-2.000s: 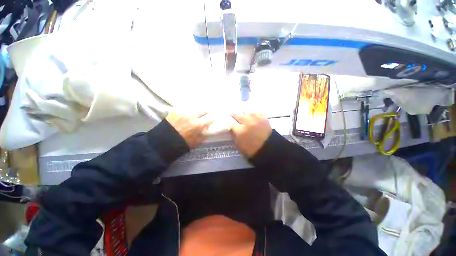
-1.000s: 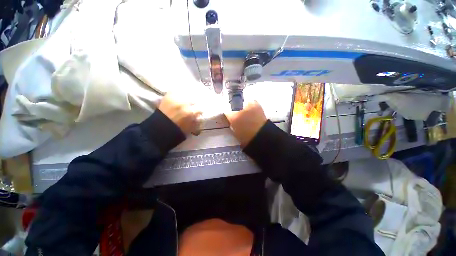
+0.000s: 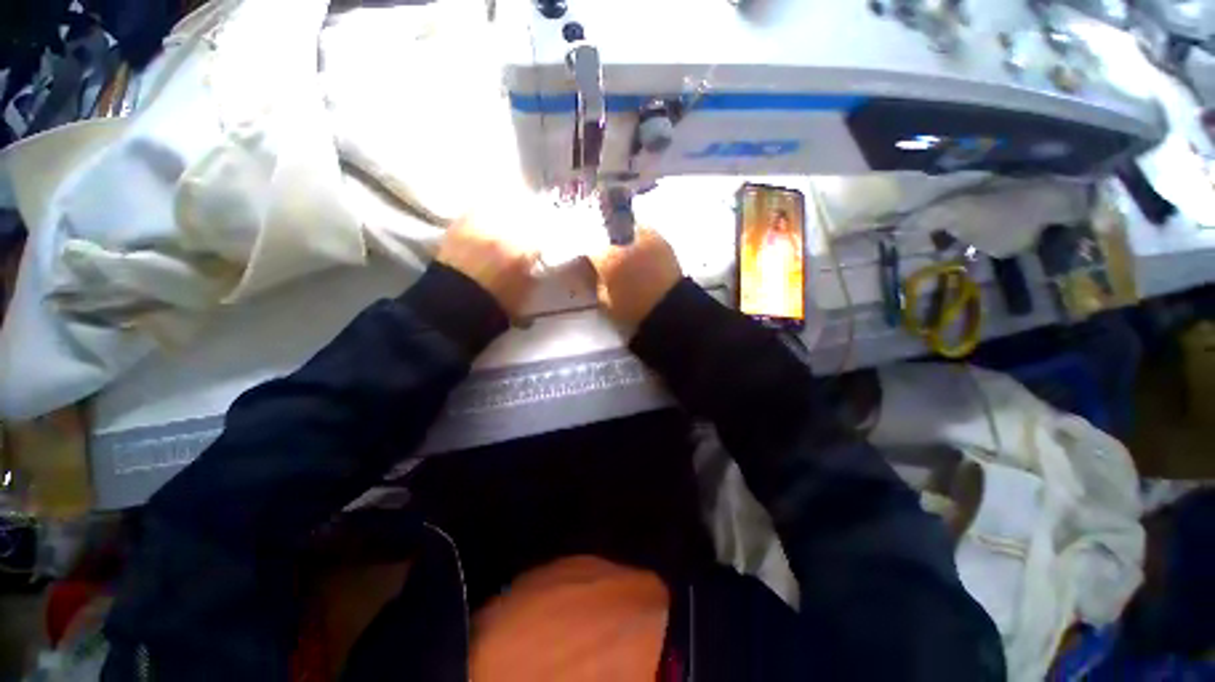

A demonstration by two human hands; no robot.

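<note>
A large off-white garment [image 3: 253, 200] is heaped on the table left of the needle area, and its edge runs to my hands. My left hand [image 3: 493, 263] is on the garment's edge left of the presser foot, fingers bent. My right hand [image 3: 636, 277] is on the cloth just below the machine's needle end. The glare hides the fingertips, the cloth between the hands and the needle. The white sewing machine [image 3: 800, 127] with a blue stripe stands over the hands.
A lit smartphone [image 3: 770, 253] stands right of my right hand. Yellow-handled scissors [image 3: 942, 309] and a dark slim tool [image 3: 890, 283] lie farther right. A ruler strip [image 3: 553, 384] runs along the front edge. Off-white garments [image 3: 1026, 493] are piled below the table at lower right.
The camera view has shifted, so the machine and phone appear farther left than a second ago. Since two seconds ago, the hands are closer under the needle end. Both hands stay on the cloth.
</note>
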